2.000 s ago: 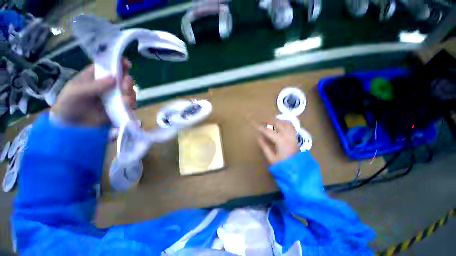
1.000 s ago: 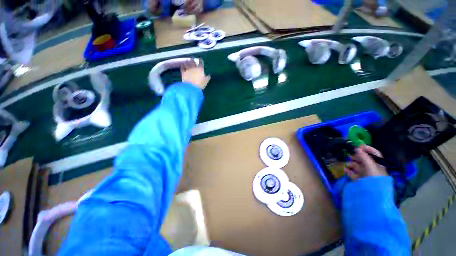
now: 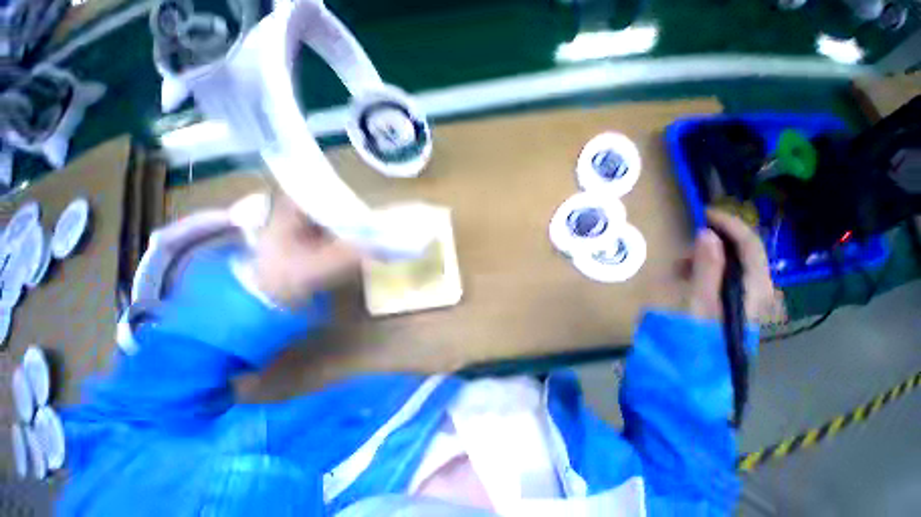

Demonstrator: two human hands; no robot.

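Note:
My left hand, blurred, holds a white headphone by its lower end, above the cream-yellow fixture block. One open ear cup with a dark ring inside faces me beyond the block; the other cup end is blurred over the block's back edge. My right hand is closed around the black soldering iron at the near-left side of the blue tray. The iron's tip is not clear. Three white speaker baffle plates lie on the cardboard between block and tray, two of them overlapping.
The blue tray at right holds dark items and a green round item. Another headphone lies behind my left forearm. White discs lie at far left. The green conveyor runs beyond the bench. Black cables hang by the tray.
My left hand has come back from the conveyor to above the bench, now with a headphone. My right hand has drawn back from inside the tray with the soldering iron. The view has shifted.

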